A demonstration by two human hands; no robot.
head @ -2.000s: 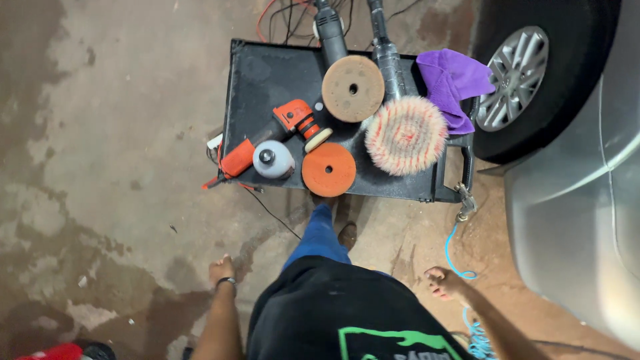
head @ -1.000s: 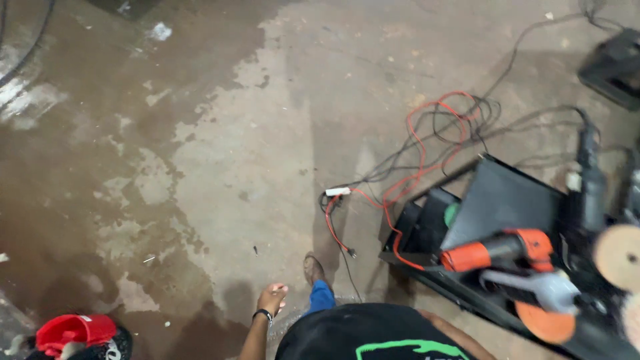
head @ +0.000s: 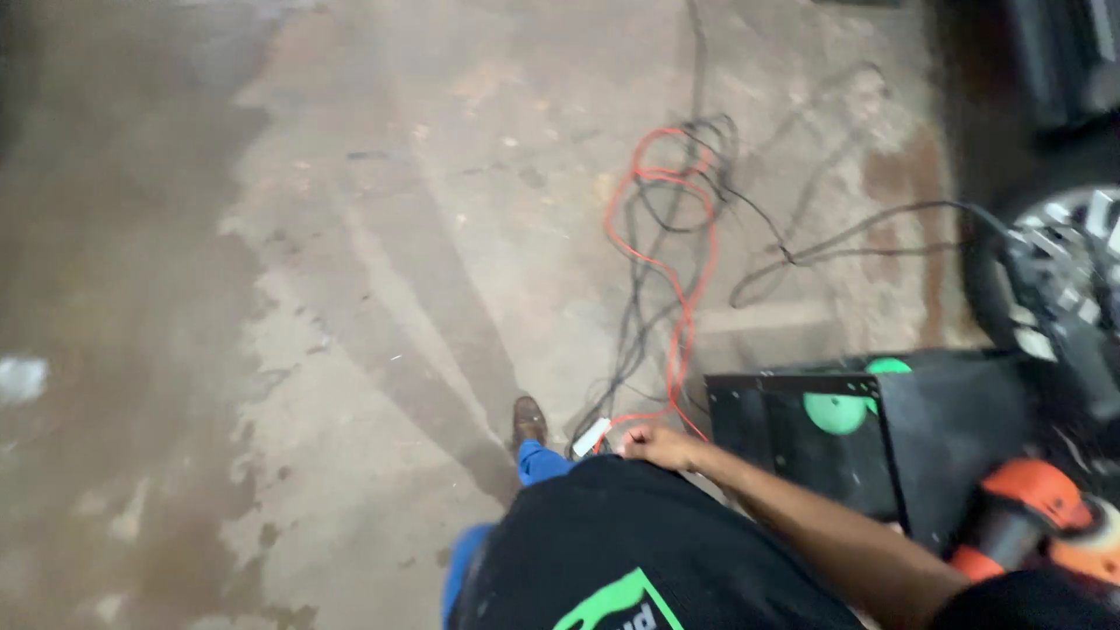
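My right hand [head: 662, 446] hangs in front of my black shirt at the lower centre, beside a white power strip [head: 591, 437] on the floor. Its fingers look loosely curled, and blur hides whether anything is in them. My left hand is outside the picture. An orange and black power polisher [head: 1019, 516] lies on the black cart [head: 954, 437] at the lower right, blurred and partly cut off. Green round pads [head: 836, 413] show inside the cart's open-framed end. An orange cord [head: 687, 324] runs from near the cart across the floor.
Black cables [head: 792, 260] lie tangled with the orange cord and stretch toward the cart. A car wheel [head: 1063, 254] stands at the right, behind the cart. My brown shoe [head: 528, 422] is on the stained concrete floor [head: 394, 289]. A pale scrap [head: 22, 378] lies far left.
The view has swung a lot. My left hand, seen in the earlier frames, has left the picture, and my right hand is now in front of my body, near the power strip.
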